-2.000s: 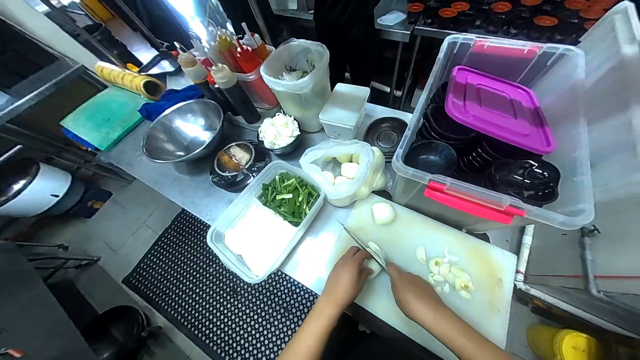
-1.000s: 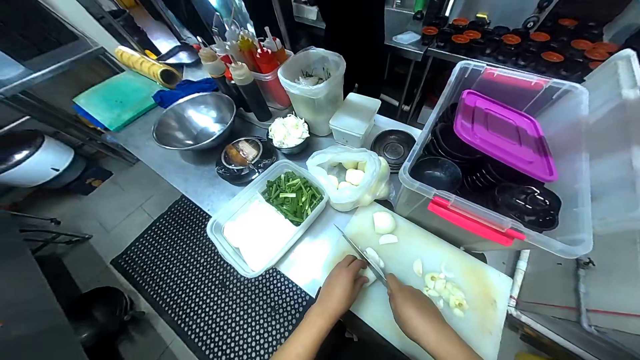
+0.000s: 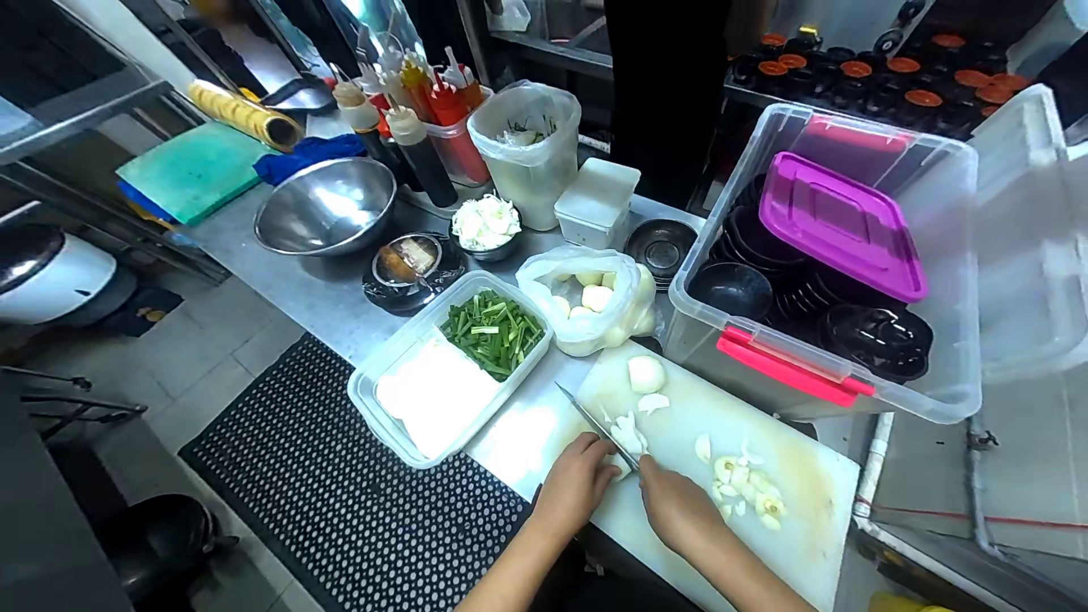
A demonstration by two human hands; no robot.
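Observation:
My right hand [image 3: 676,501] is closed around the handle of a kitchen knife [image 3: 592,421], whose blade slants up and left over a white cutting board [image 3: 795,450]. Left of the blade, my left hand [image 3: 578,480] has its fingertips on a pale onion piece [image 3: 623,466], partly hidden by the fingers. White onion slices [image 3: 629,432] lie just beyond the blade. A whole peeled onion [image 3: 647,374] rests near the board's far left corner, and a cut wedge [image 3: 653,403] lies below it. Onion trimmings [image 3: 748,484] are heaped right of my right hand.
Left of the board stands a plastic container [image 3: 374,416] with chopped greens. Behind are a bag of peeled onions [image 3: 586,323], a bowl of sliced onion [image 3: 486,225], a steel bowl [image 3: 327,208] and sauce bottles [image 3: 421,153]. A large clear bin [image 3: 901,395] of black bowls borders the board's far side.
More white slices now lie beyond the blade than two seconds ago. Both hands stay close together at the knife. The wedge below the whole onion was not visible there in the oldest frame.

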